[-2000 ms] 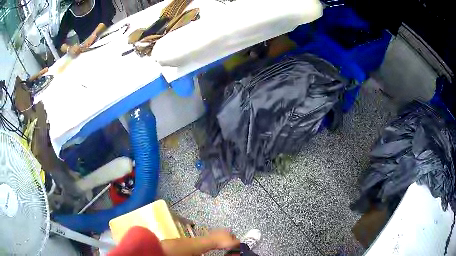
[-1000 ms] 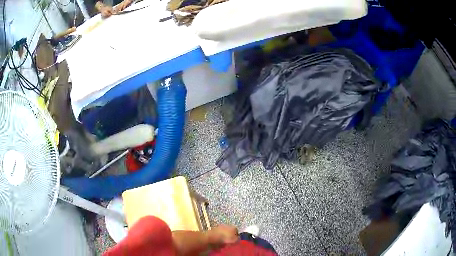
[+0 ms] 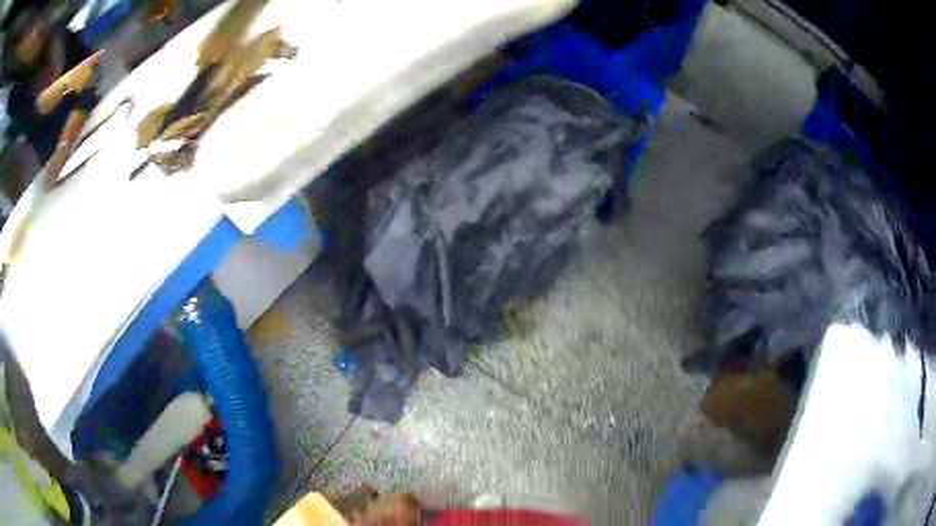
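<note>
A large heap of crumpled shiny dark grey cloth [image 3: 503, 205] lies nearest in front of me, its lower folds hanging to the floor. A second dark grey heap [image 3: 806, 247] lies at the right, against a white-covered table. A blurred brown shape at the bottom edge, between the stool and red cloth, looks like my left hand [image 3: 385, 509]. It is cut off, and its fingers and anything in it cannot be made out. My right hand is out of the picture.
The neighbouring white-covered table [image 3: 123, 247] carries a long padded board [image 3: 390, 62] and brown pieces [image 3: 221, 87]. A blue ribbed duct [image 3: 241, 411] runs below it. A stool corner [image 3: 310, 511] is at the bottom. The white table edge [image 3: 847, 442] is at the right.
The view has swung to the right and blurred. The heaps, duct and neighbouring table appear further left. The fan has left view; the stool and my left forearm are mostly cut off below.
</note>
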